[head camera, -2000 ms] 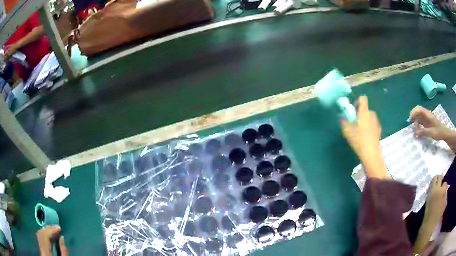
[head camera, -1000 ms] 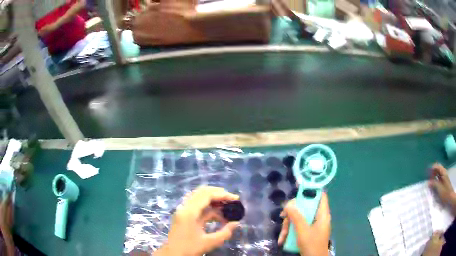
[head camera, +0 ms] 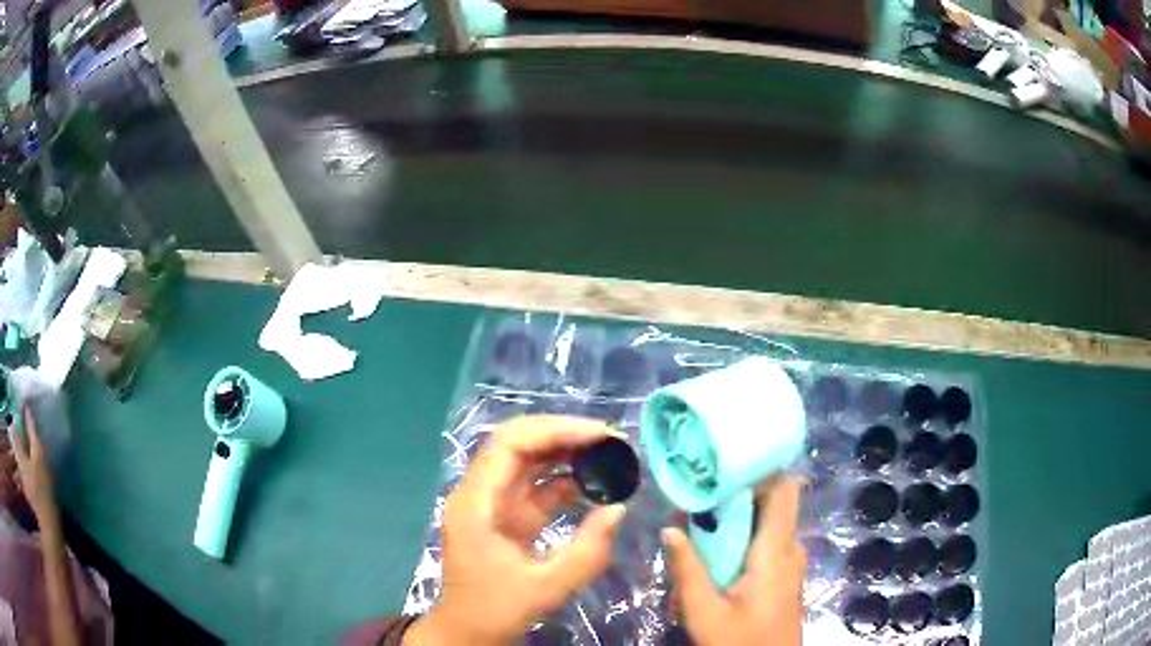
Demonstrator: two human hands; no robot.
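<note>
My left hand (head camera: 518,536) pinches a glossy black round cap (head camera: 606,471) between thumb and fingers, just left of a mint-green fan's head. My right hand (head camera: 745,574) holds that fan (head camera: 738,435) by its handle. The fan's round opening faces left toward the cap; they look apart. Beneath both hands lies a clear blister tray (head camera: 974,492) with rows of black discs. Wrinkled clear film (head camera: 486,360) covers its left and middle part. The lower ends of both hands are cut off by the frame edge.
Another mint-green fan (head camera: 246,423) lies left of the tray, below a crumpled white wipe (head camera: 307,331). White sheets (head camera: 1117,587) lie at far right. A pale rail (head camera: 606,297) separates bench and conveyor belt. A neighbour's hand and arm (head camera: 38,492) show at far left.
Over the last second my right hand turned the fan, so its opening now faces left beside the cap. Two seconds ago it held the fan near the rail. The view has shifted left.
</note>
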